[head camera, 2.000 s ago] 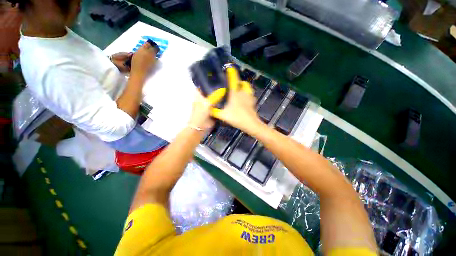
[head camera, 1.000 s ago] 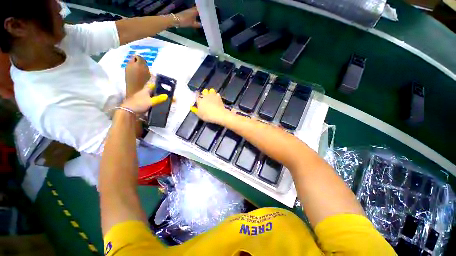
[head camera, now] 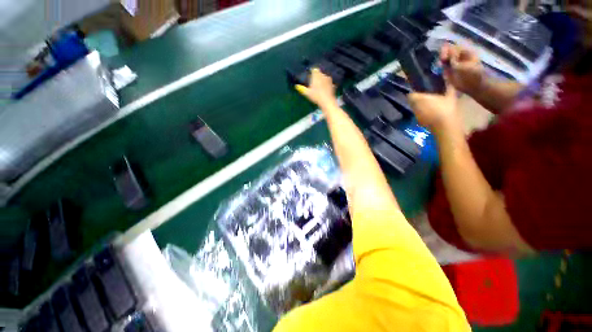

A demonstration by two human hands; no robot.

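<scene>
My right hand (head camera: 317, 88), with yellow finger cots, reaches over the green lane at a dark housing (head camera: 300, 73). Its thumb and fingers are spread at the housing's near side; blur hides whether they grip it. My left hand is out of view. More dark housings (head camera: 354, 58) lie in a row on the lane to the right of my hand. Two single housings, one (head camera: 209, 138) nearer and one (head camera: 129, 184) farther left, lie on the lane. The unit blister tray with dark housings (head camera: 113, 282) is cut off at the lower left.
A parts tray in crinkled clear film (head camera: 285, 224) lies on the bench below my arm. A person in maroon (head camera: 519, 188) at right holds a housing (head camera: 422, 68), with more housings (head camera: 393, 146) and blue film (head camera: 425, 146) nearby. A red stool (head camera: 487, 292) stands lower right.
The view has swung right, away from the person in white. My right hand has left the unit tray for the lane housings. My left hand, earlier holding a housing, has gone out of view.
</scene>
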